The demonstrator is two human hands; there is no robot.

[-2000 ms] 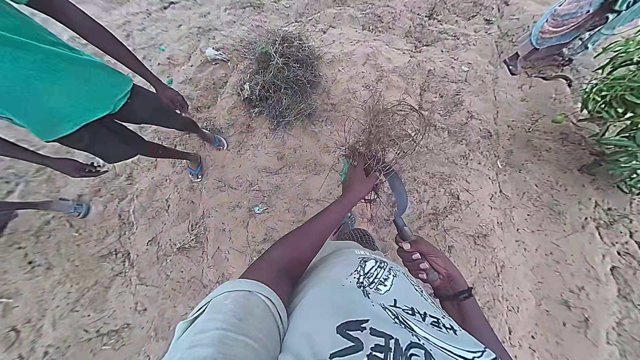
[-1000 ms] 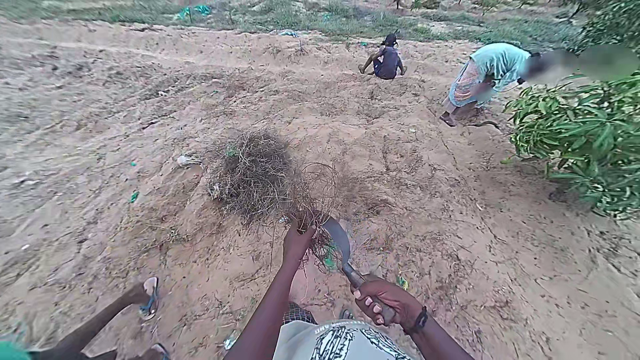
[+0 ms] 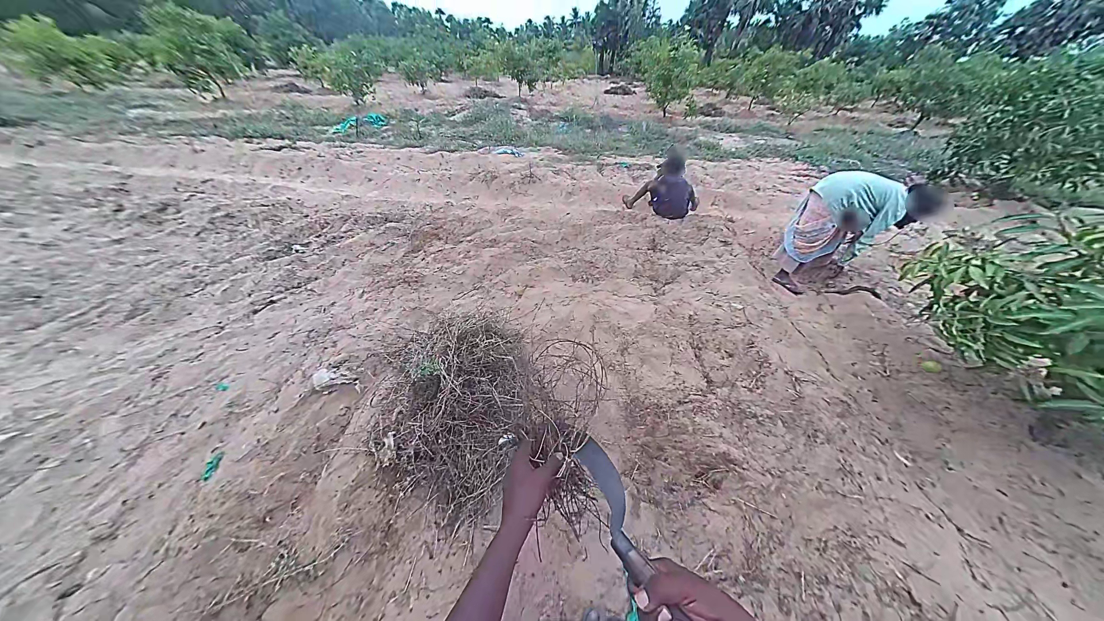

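My left hand (image 3: 528, 485) grips a bunch of dry, tangled stems (image 3: 565, 388), its fingers partly hidden by them. Directly behind and to the left of it lies a large heap of dry weeds (image 3: 457, 401) on the sandy ground, and the held bunch overlaps the heap in view. My right hand (image 3: 686, 593), at the bottom edge, is closed on the handle of a sickle (image 3: 611, 487). The curved metal blade points up and left, its tip beside the held stems; whether it touches them I cannot tell.
A person (image 3: 862, 211) bends over at the right, near a leafy green bush (image 3: 1026, 302). Farther off, another person (image 3: 671, 190) sits low on the ground. A pale scrap (image 3: 329, 378) and a green scrap (image 3: 212, 466) lie left of the heap. Small trees (image 3: 668, 73) stand behind.
The view has tilted up strongly. The held bunch, earlier apart from the heap, now overlaps it in view. The person in green at the left has left the view.
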